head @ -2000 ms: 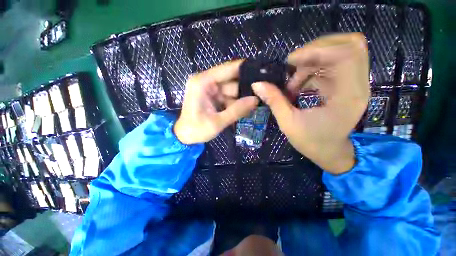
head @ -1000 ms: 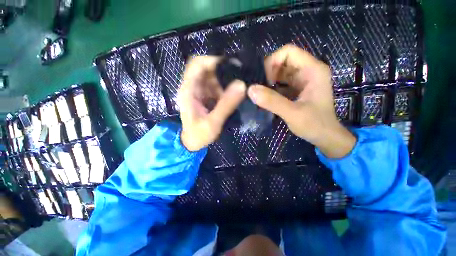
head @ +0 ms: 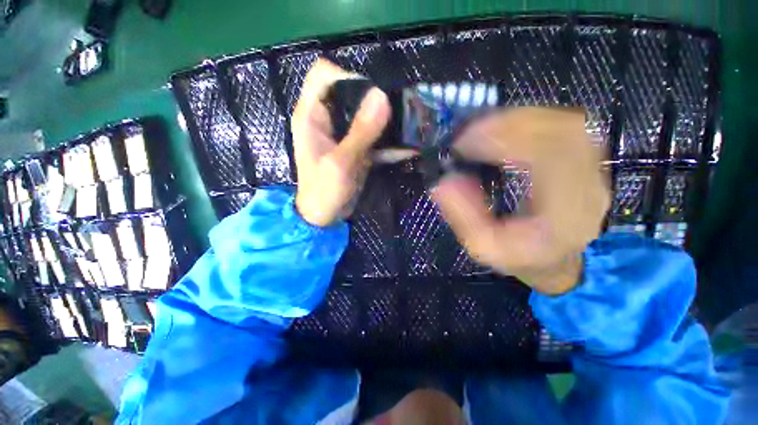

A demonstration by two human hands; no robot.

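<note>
My left hand [head: 332,149] holds a part-assembled phone [head: 425,116] sideways above the black work tray [head: 399,303]. The phone's dark end lies under my left thumb. Its other end shows blue board and a row of pale keys. My right hand [head: 532,187] is blurred, at the phone's lower right side. Its thumb and fingers are around a small dark thing [head: 445,166] that I cannot make out. Whether that is part of the phone or separate, I cannot tell.
A side tray [head: 179,217] with rows of white-backed parts is at the left. A small part-assembled phone [head: 86,60] and dark pieces lie on the green bench at the upper left. Several pockets at the work tray's right hold parts [head: 633,195].
The phone has turned from upright to sideways, so blue board and pale keys now show. My right hand has moved right and down, away from my left thumb.
</note>
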